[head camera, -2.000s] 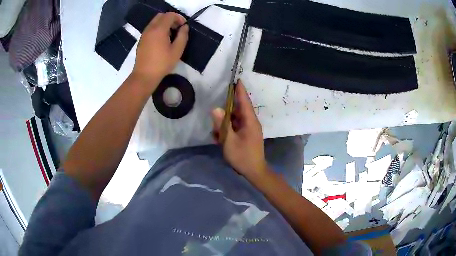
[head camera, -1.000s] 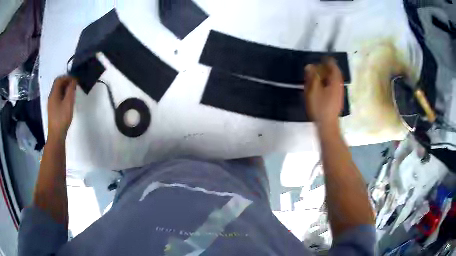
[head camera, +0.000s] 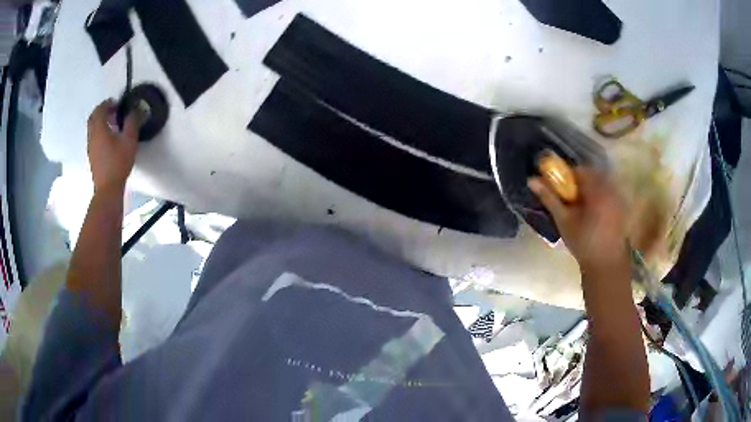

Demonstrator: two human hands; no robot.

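Observation:
My right hand [head camera: 589,216] grips the orange handle of the steam iron [head camera: 527,165], whose dark soleplate with a pale rim lies over the right end of two long black panels [head camera: 387,169]. A pale line runs between the panels. My left hand [head camera: 114,144] is at the black tape roll [head camera: 152,111] on the left, fingers on its left side. A thin strip of tape runs up from the roll to a small black cut piece [head camera: 109,35]. My right hand is slightly blurred.
Gold-handled shears [head camera: 622,111] lie on the white table cover at the upper right, beside the brown scorch stain [head camera: 663,169]. Another black piece [head camera: 576,16] is at the top right, and a black strip [head camera: 181,53] at upper left. Hoses [head camera: 692,330] run off lower right. Scraps litter the floor.
The shears have left my right hand and now lie on the table. My right hand has taken the iron from the right side onto the panels. My left hand has moved from the small piece to the roll.

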